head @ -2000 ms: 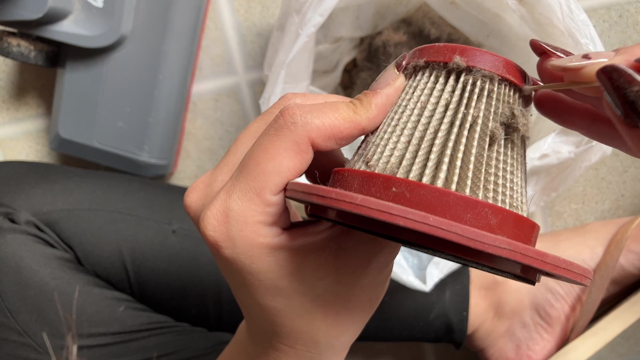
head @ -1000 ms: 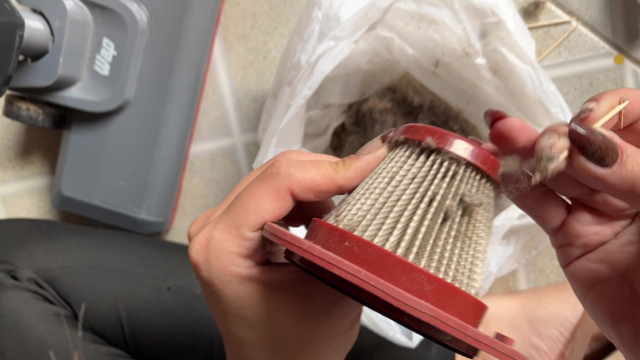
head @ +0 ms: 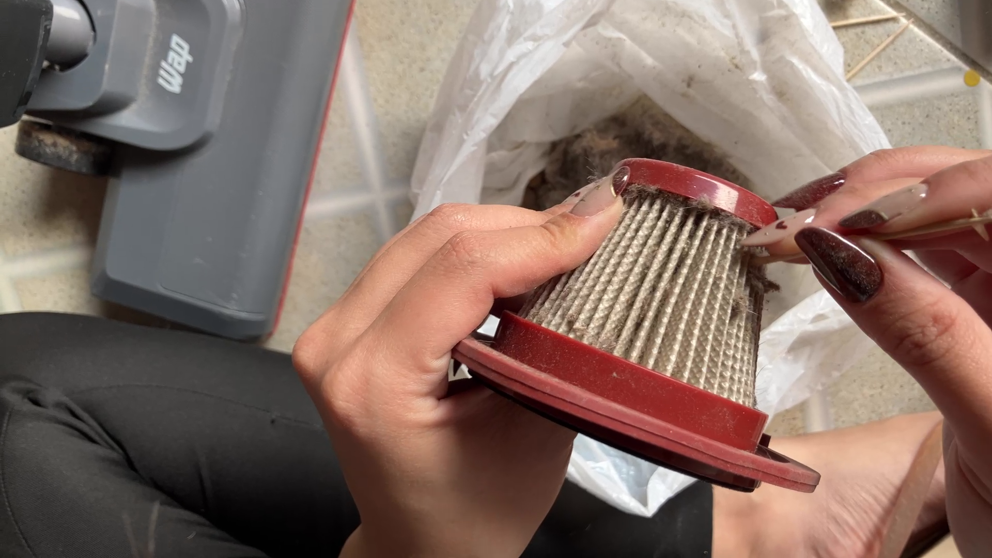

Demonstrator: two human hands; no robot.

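A cone-shaped pleated vacuum cleaner filter [head: 659,287] with red plastic rims is tilted in the middle of the view, its small end up. My left hand [head: 449,333] grips it from the left, thumb near the top rim and fingers behind the wide flange. Grey lint clings under the top rim and along the right-hand pleats. Between its fingertips my right hand [head: 891,225] pinches a thin wooden toothpick [head: 934,229], whose tip is at the pleats on the filter's right side, partly hidden by the fingers.
Behind the filter, an open white plastic bag [head: 682,62] holds a clump of grey dust [head: 635,147]. A grey vacuum floor head [head: 209,201] lies at left on the tiled floor. More toothpicks [head: 876,50] lie at the top right. The person's leg and bare foot are below.
A second ago my right hand was off the filter, with a lump of lint by the toothpick; now its fingertips are back against the filter's right side and that lump is not visible.
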